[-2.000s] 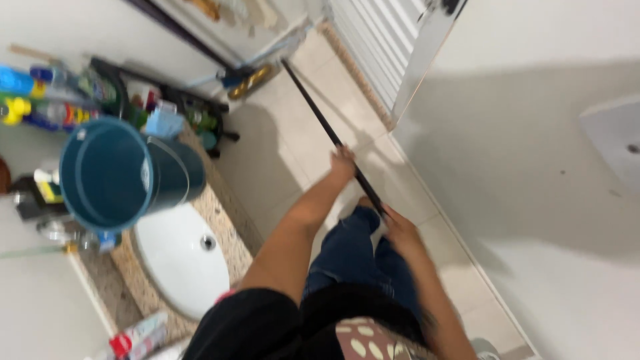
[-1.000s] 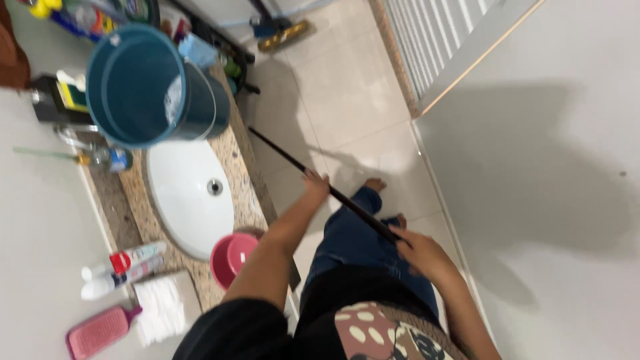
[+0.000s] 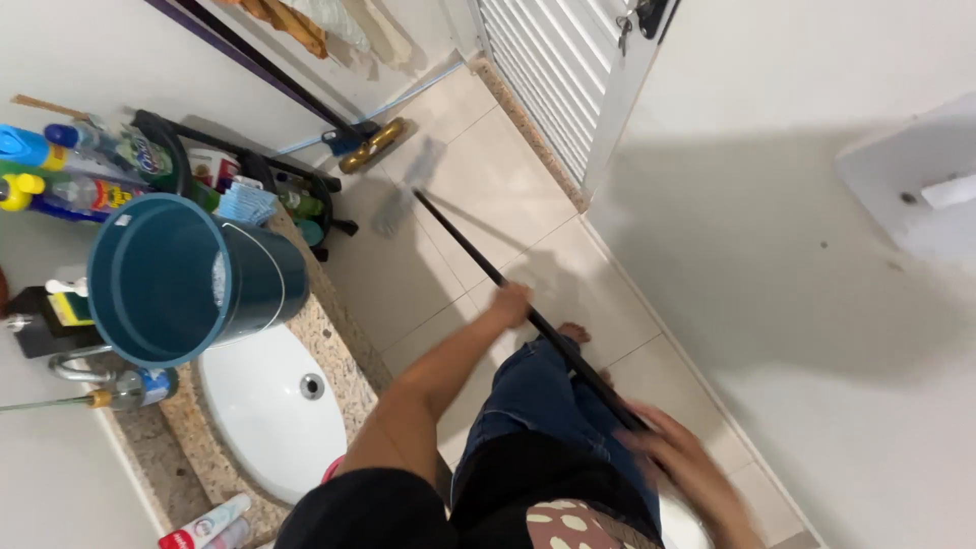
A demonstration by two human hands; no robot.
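Observation:
A long dark pole (image 3: 473, 248) slants across my body, its far end low over the floor tiles, where a blurred, see-through greyish head (image 3: 409, 187) shows. My left hand (image 3: 509, 305) grips the middle of the pole. Nearer my body, my right hand (image 3: 659, 438), blurred by motion, is around the pole's upper part. Left of my left arm, a blue-green bucket (image 3: 267, 278) with a wire handle stands on the granite counter beside the white oval sink (image 3: 263, 427), some suds or water inside it.
Cleaning bottles (image 3: 84, 191) and a folded blue cloth (image 3: 248, 204) are behind the bucket. A brush head (image 3: 374, 145) on a long handle rests by the far wall. A louvered white door (image 3: 549, 84) with keys stands ahead, a wall at right. A toothpaste tube (image 3: 206, 526) lies on the counter.
The view has swung so the door's keys and the far wall show again. Both hands have stayed on the pole, while its far end has shifted over the floor.

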